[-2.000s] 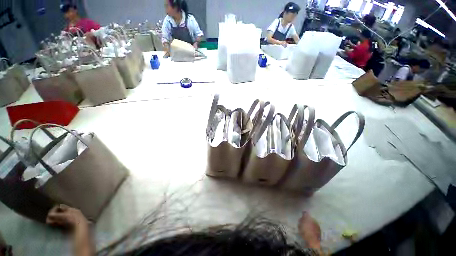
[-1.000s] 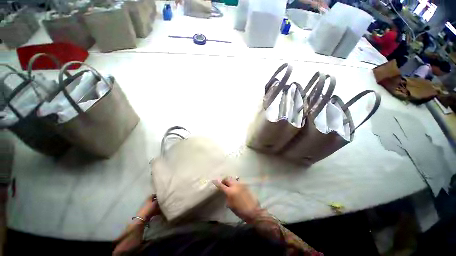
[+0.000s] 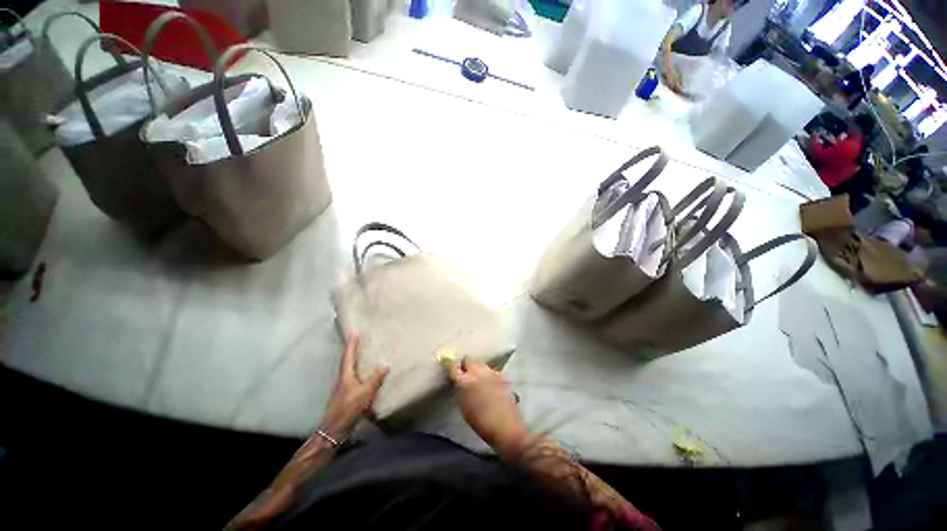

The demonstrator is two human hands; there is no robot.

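A taupe tote bag [image 3: 410,311] lies on its side on the white table in front of me, its paired handles pointing away. My left hand [image 3: 358,389] lies with fingers spread on the bag's left lower part. My right hand [image 3: 483,394] is closed on a small pale-yellow thing [image 3: 445,356], pressed to the bag's face near its lower right. What the yellow thing is cannot be told.
Two paper-stuffed totes [image 3: 249,187] stand at left. More totes [image 3: 675,301] stand at right. A yellow scrap [image 3: 686,446] lies near the front edge, grey offcuts [image 3: 846,363] at far right. A dark-blue roll [image 3: 474,70], white blocks [image 3: 613,57] and a person [image 3: 698,39] are beyond.
One tote from the right group now lies before me. My left hand has moved from the bag's edge onto its face. My view has shifted and tilted.
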